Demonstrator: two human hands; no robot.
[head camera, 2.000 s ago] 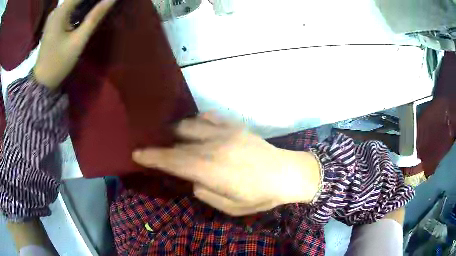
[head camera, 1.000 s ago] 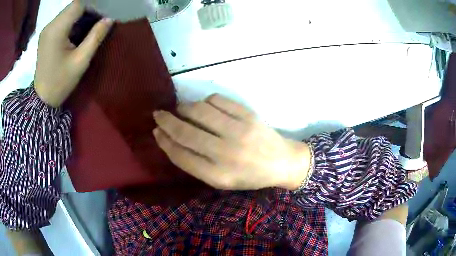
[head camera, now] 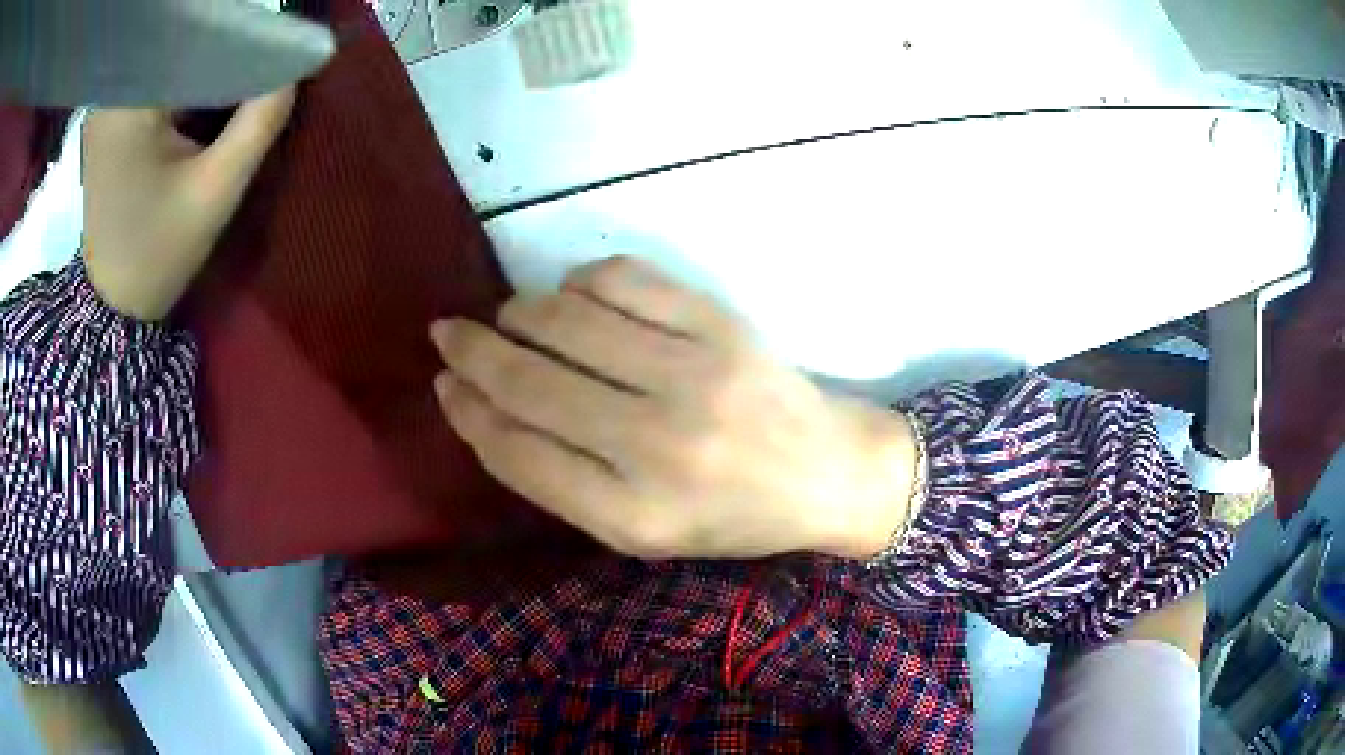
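A dark red fabric panel (head camera: pixel 325 280) lies on the white machine bed and hangs over its front edge. Part of it looks finely ribbed and a lower left part is smoother and lighter red. My left hand (head camera: pixel 170 199) is on the panel's upper left edge, thumb on the cloth; its fingers are partly hidden behind the blurred grey-white machine head (head camera: pixel 162 52). My right hand (head camera: pixel 671 421) rests on the panel's right side with fingers close together; its thumb is hidden, and I cannot tell whether it pinches the cloth. The needle and presser foot are not visible.
A white ridged knob (head camera: pixel 575 42) stands at the top, right of the cloth. Red cloth (head camera: pixel 1310 391) hangs beyond the table at far right, with more red cloth at the far left edge. A grey bracket (head camera: pixel 1229 376) is under the table's right end. The checked apron (head camera: pixel 634 664) covers my lap.
The machine head now covers more of the top left, over my left fingers. Both hands and the cloth appear slightly further left. My right hand has settled flatter than two seconds ago.
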